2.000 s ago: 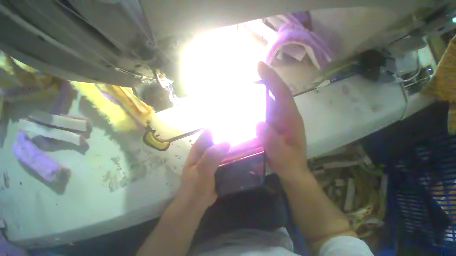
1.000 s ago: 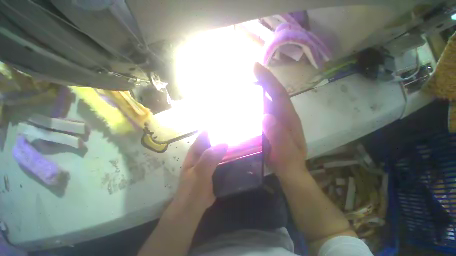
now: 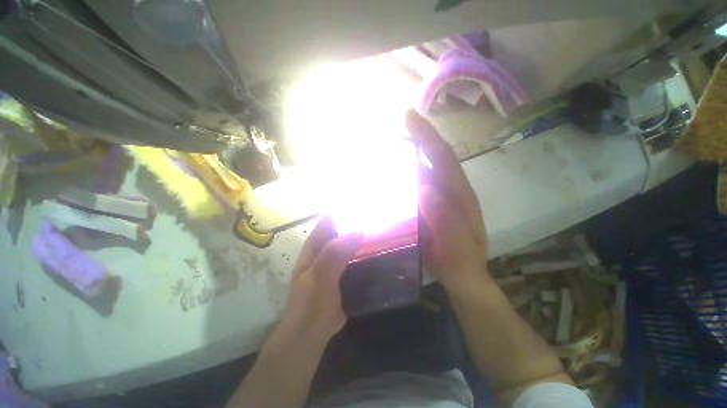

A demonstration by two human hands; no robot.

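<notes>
A dark smartphone (image 3: pixel 381 283) is held upright between my two hands in front of the sewing machine. Its upper part is lost in white glare and its lower end is dark. My left hand (image 3: pixel 323 267) grips its left edge, with the thumb on the front. My right hand (image 3: pixel 453 215) grips its right edge, with fingers reaching up along the side. The sewing machine head (image 3: pixel 119 80) fills the upper left. The needle area beside the glare is too bright to read.
Purple strips (image 3: pixel 470 76) lie right of the glare. A yellow bundle (image 3: pixel 179 179), pale strips (image 3: pixel 96 219) and a purple strip (image 3: pixel 70 256) lie left on the white table (image 3: pixel 159 343). A blue basket (image 3: pixel 677 311) and scrap strips (image 3: pixel 566 307) are below right.
The view has shifted slightly, so the table and strips sit a little differently in the picture. Both hands keep their hold on the phone.
</notes>
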